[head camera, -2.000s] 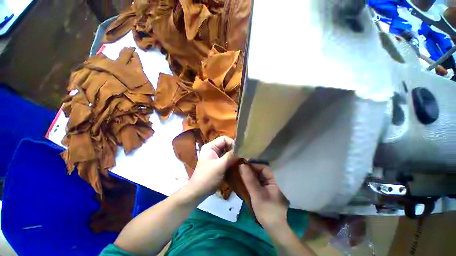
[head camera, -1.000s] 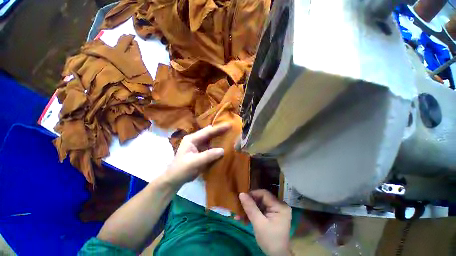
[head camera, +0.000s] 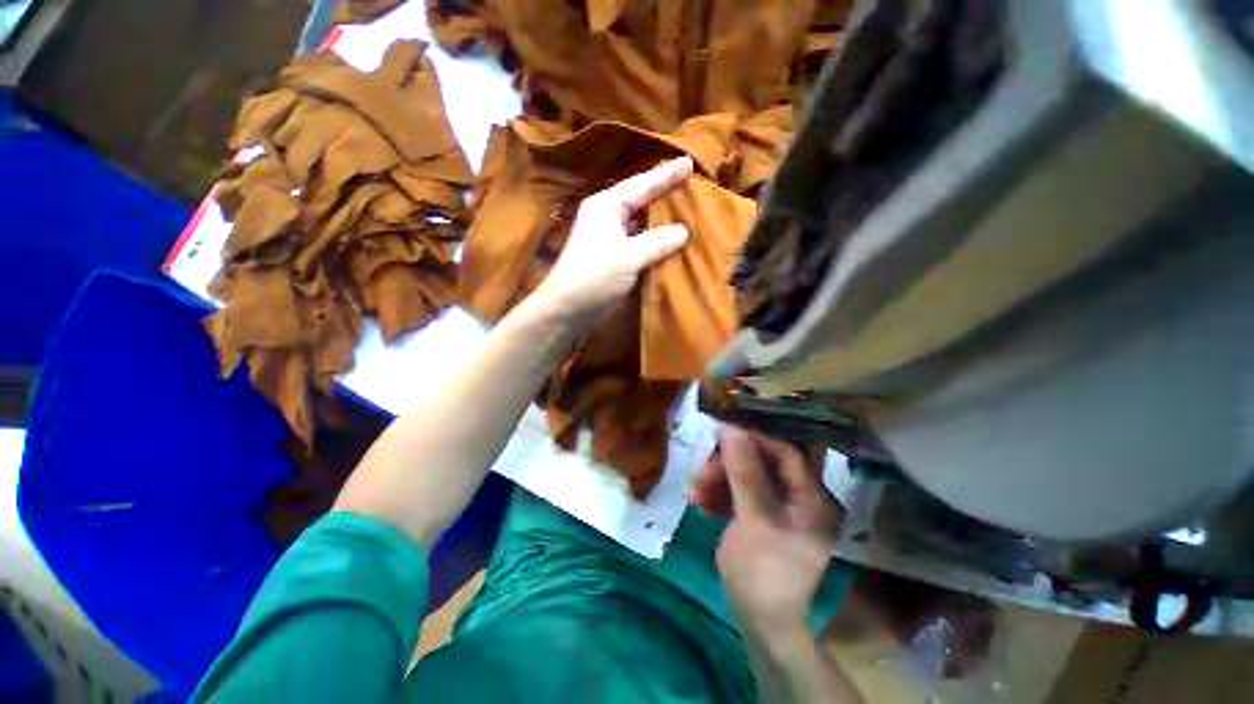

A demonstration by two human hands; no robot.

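A rust-brown fabric piece [head camera: 695,296] lies in front of the cream-white sewing machine [head camera: 1086,344], its right edge at the machine head. My left hand [head camera: 612,248] rests on the upper left of this piece with thumb and forefinger spread. My right hand [head camera: 773,516] is below the needle area, fingers curled near the dark metal parts [head camera: 784,413]. Whether it holds cloth is hidden. The needle cannot be made out behind the head. More brown cloth [head camera: 619,420] hangs loosely below my left wrist.
The main brown heap [head camera: 646,62] lies behind, beside the machine. A smaller pile of brown pieces [head camera: 344,206] is at the left of the white table [head camera: 454,358]. A blue bin [head camera: 138,481] with brown cloth stands below left. Cardboard and clear plastic [head camera: 935,653] are low right.
My left hand has moved up and away from me on the cloth. My right hand has risen from the piece's lower edge to the needle area. The view has shifted, so the machine appears larger.
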